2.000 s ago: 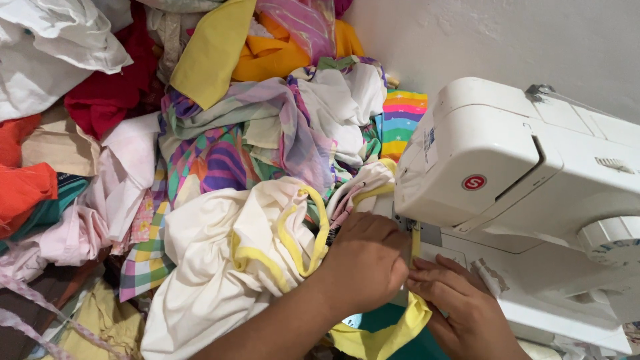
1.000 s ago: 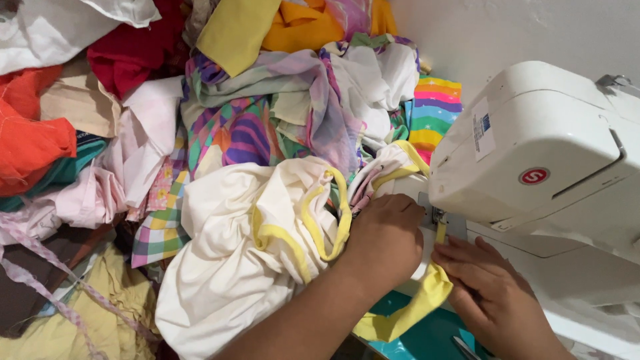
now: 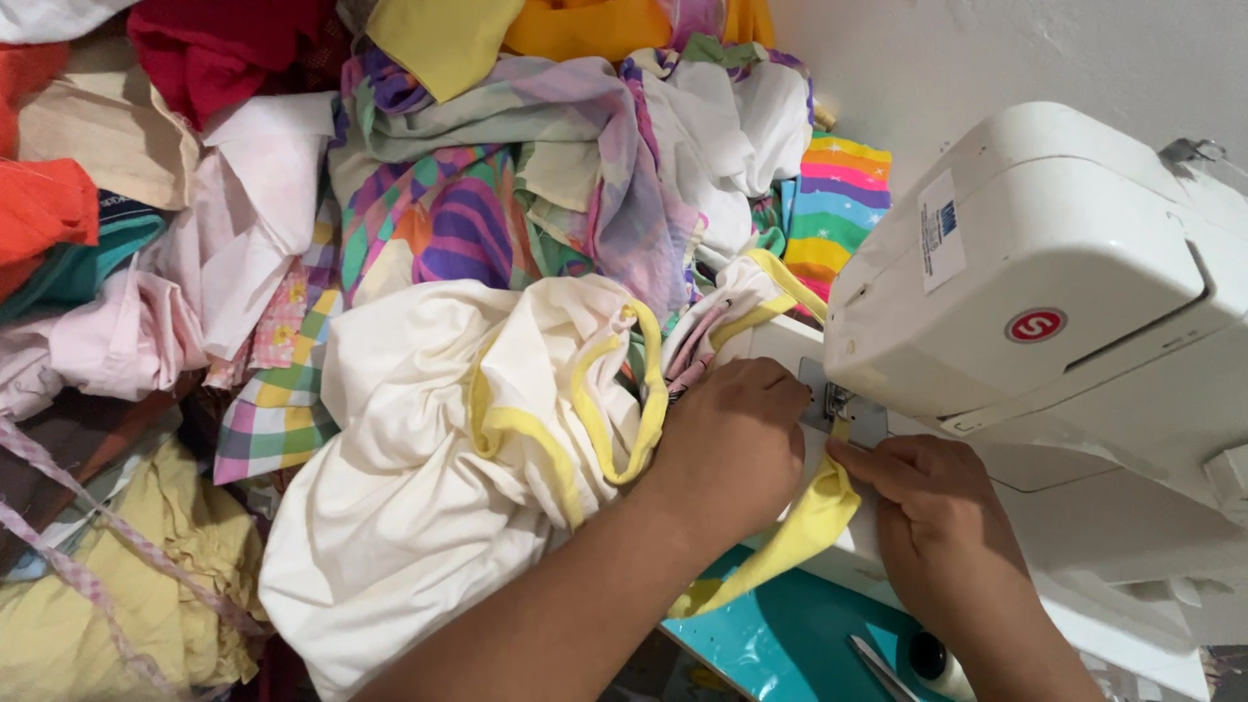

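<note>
A white sewing machine [image 3: 1024,273] stands at the right, its presser foot [image 3: 837,398] over the metal needle plate. Just left of the foot, my left hand [image 3: 731,453] is closed on the white garment with yellow edging; what its fingertips pinch is hidden. My right hand [image 3: 926,487] holds the yellow fabric strip [image 3: 814,512] at its thumb and index finger, close in front of the foot. The strip runs under the foot and hangs down toward the tabletop. The white garment [image 3: 409,478] lies bunched left of the machine, partly behind my left forearm.
A large heap of coloured clothes and cloth [image 3: 468,205] fills the left and back. A wall [image 3: 975,58] rises behind the machine. On the turquoise tabletop [image 3: 780,634] lie scissors [image 3: 882,668], partly hidden, and a thread spool [image 3: 938,663] beside my right forearm.
The view has shifted, bringing the scissors and spool into sight. Both hands remain close to the presser foot, with the yellow strip still between them.
</note>
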